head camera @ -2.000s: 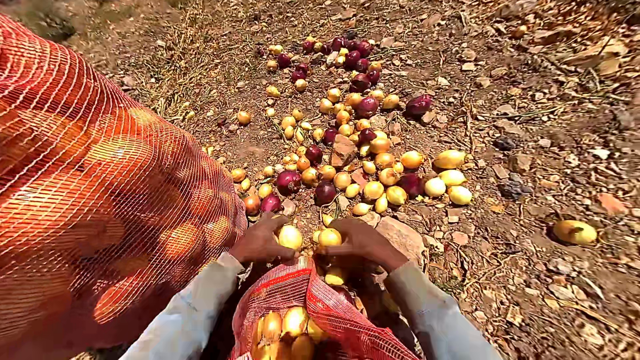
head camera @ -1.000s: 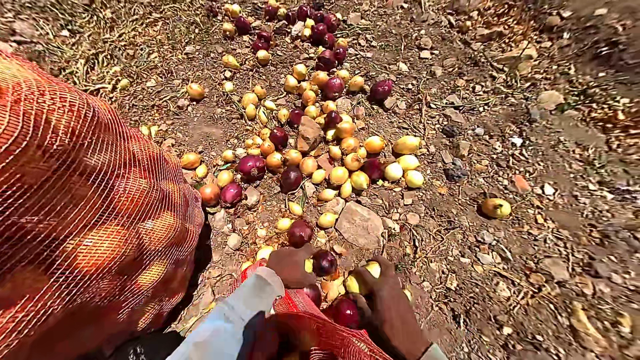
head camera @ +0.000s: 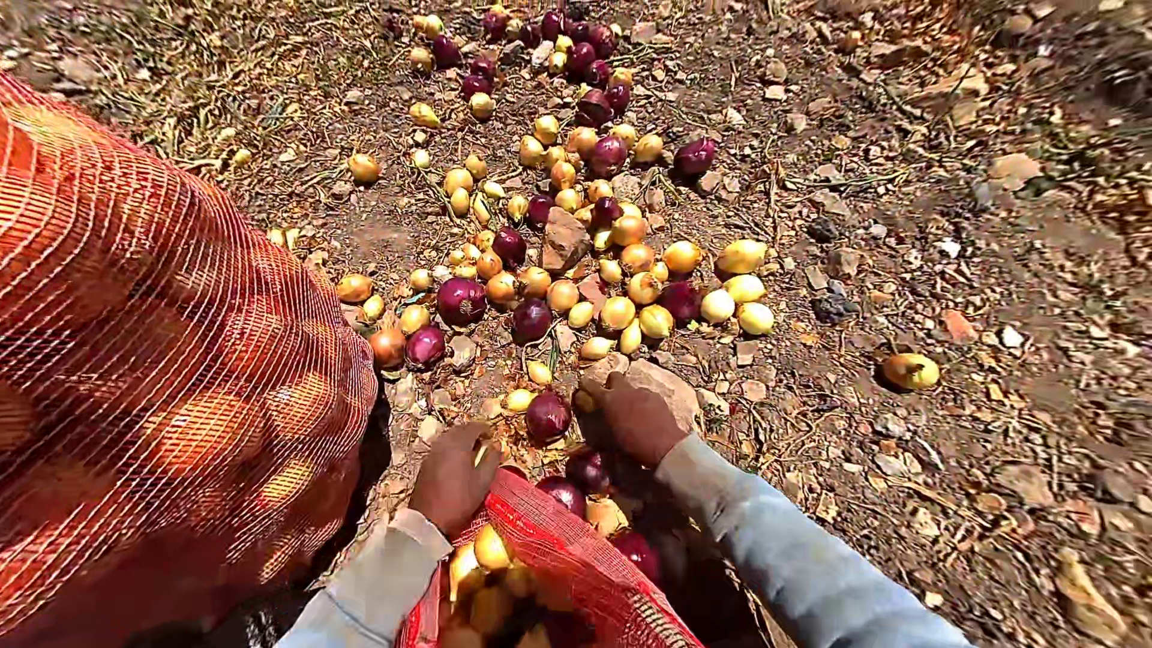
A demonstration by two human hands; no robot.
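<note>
My left hand point(head camera: 456, 477) is at the left rim of a red mesh bag point(head camera: 576, 540), with a small yellowish piece, perhaps an onion, at its fingers. Yellow onions point(head camera: 491, 546) lie inside the bag's open mouth. Beyond the bag, to the right, my right hand point(head camera: 633, 418) has its fingers around a small onion point(head camera: 585, 401), partly in shadow. A red onion point(head camera: 547, 417) lies on the soil between the hands. More red onions point(head camera: 587, 471) sit just beyond the bag's edge, under my right forearm.
A large, full orange mesh sack point(head camera: 207, 387) stands at the left. Red and yellow onions point(head camera: 617, 312) are strewn over stony soil ahead, around a brown stone point(head camera: 564, 240). A flat stone point(head camera: 664, 389) lies by my right hand, and a lone yellow onion point(head camera: 911, 371) farther right.
One second ago my hands were close together at the bag's rim; now they are apart, the right one farther forward. The bag's mouth shows more widely, with onions visible inside.
</note>
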